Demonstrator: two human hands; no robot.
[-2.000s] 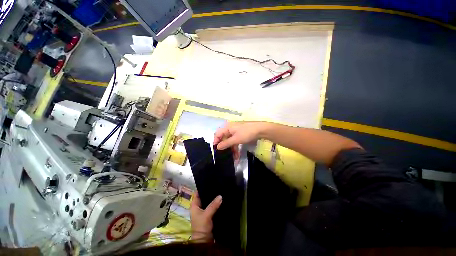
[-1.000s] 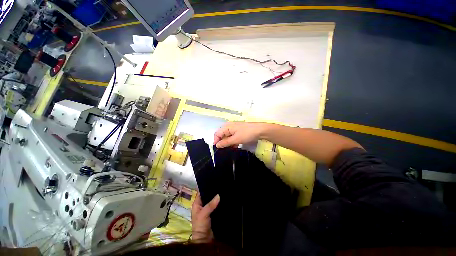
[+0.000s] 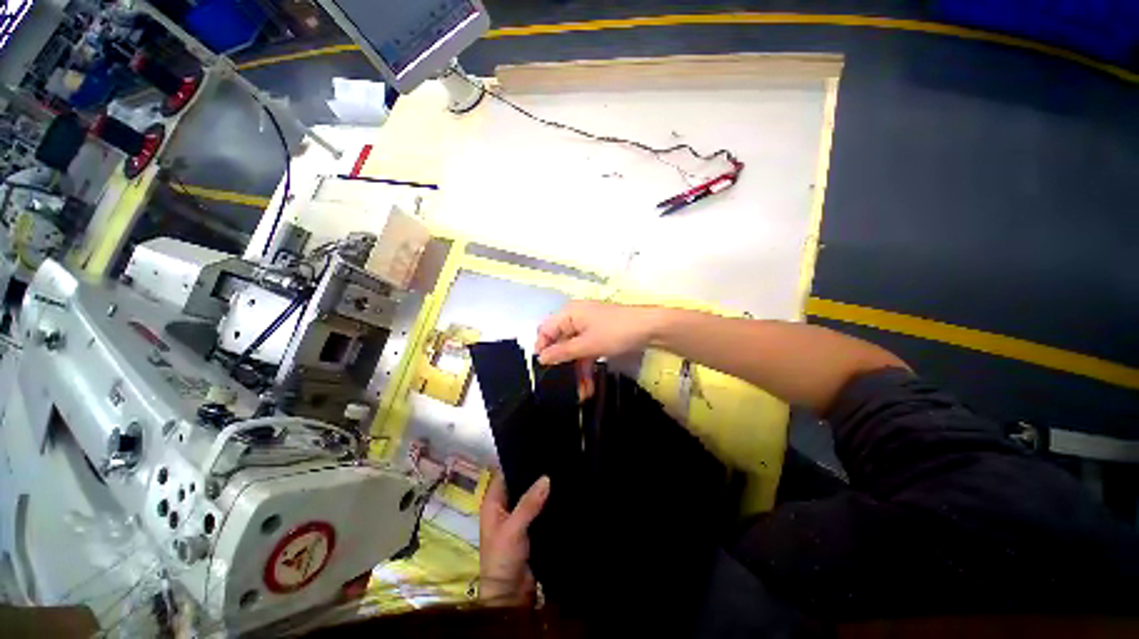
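A black garment piece (image 3: 637,499) hangs over the front edge of the table and merges with the dark clothing below. Its upper end splits into two narrow strips. My left hand (image 3: 506,539) grips the left black strip (image 3: 502,393) low down, thumb on top. My right hand (image 3: 585,340) pinches the top of the other strip between thumb and fingers. Both hands are bare. The fingers beneath the cloth are partly hidden.
The white sewing machine head (image 3: 306,549) stands at the left, with yellow clamp feet (image 3: 446,365) beside the bed plate (image 3: 500,306). A red-and-black tool (image 3: 702,192) lies on the table (image 3: 562,200). The control screen (image 3: 419,38) stands behind.
The black cloth right of my right hand has shifted, covering the pale gap seen two seconds ago. The left strip has moved slightly right. Both hands keep their hold.
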